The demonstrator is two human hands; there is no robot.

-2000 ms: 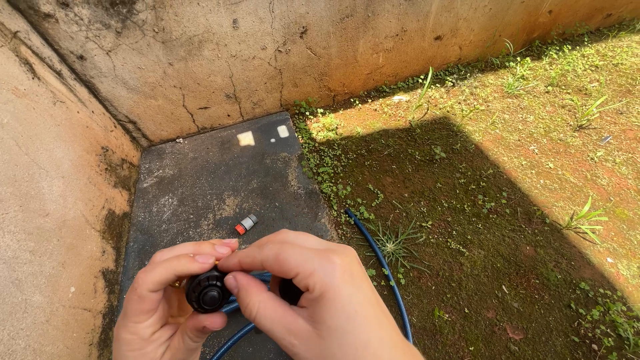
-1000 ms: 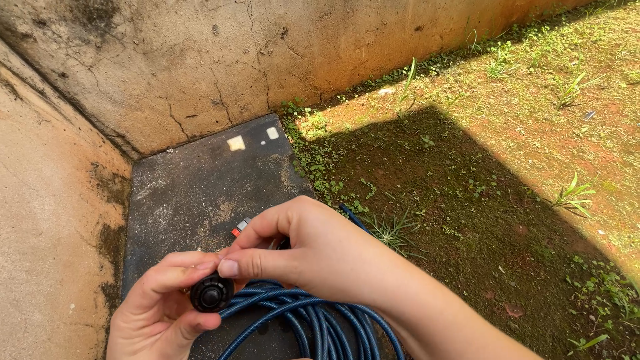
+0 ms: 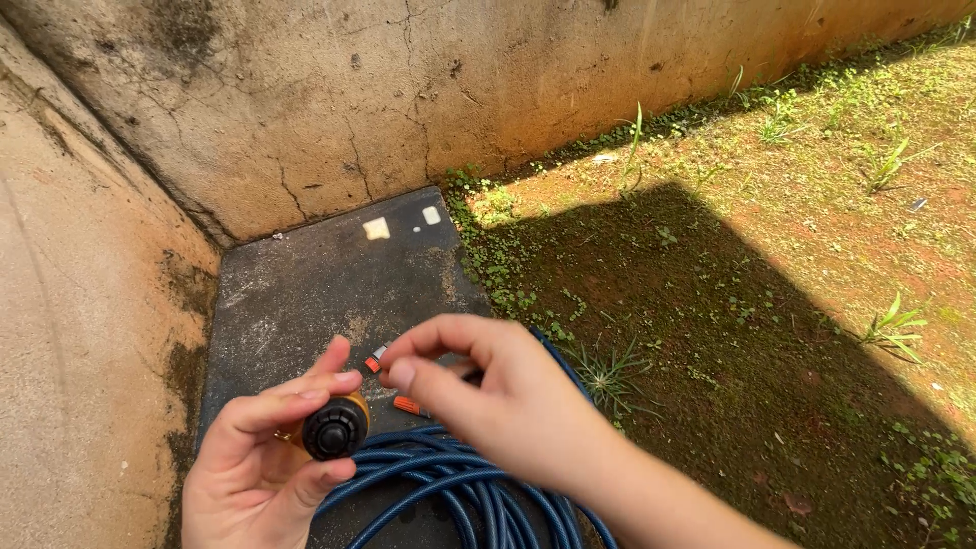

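My left hand [image 3: 267, 450] holds a black and yellow-orange round fitting, which looks like a hose spray nozzle [image 3: 335, 431], its ribbed black end facing me. To its right is my right hand [image 3: 488, 396], thumb and forefinger close together and apart from the nozzle; whether anything small is between them cannot be told. Just beyond those fingertips lies a grey and orange hose connector [image 3: 375, 360] on the dark slab. Another orange-ended connector [image 3: 409, 406] shows below, partly hidden by the right hand. A coiled blue garden hose [image 3: 457, 473] lies beneath both hands.
The dark slab [image 3: 305, 290] bears pale patches near its far edge. Stained, cracked walls [image 3: 305, 114] meet at a corner behind and left of it. Mossy ground [image 3: 686, 305] with weeds and a grass tuft [image 3: 610, 377] borders it on the right.
My right hand has drawn away from the nozzle, which it was touching in the earlier frames. The left hand's upper fingers have lifted, showing more of the nozzle's yellow-orange part.
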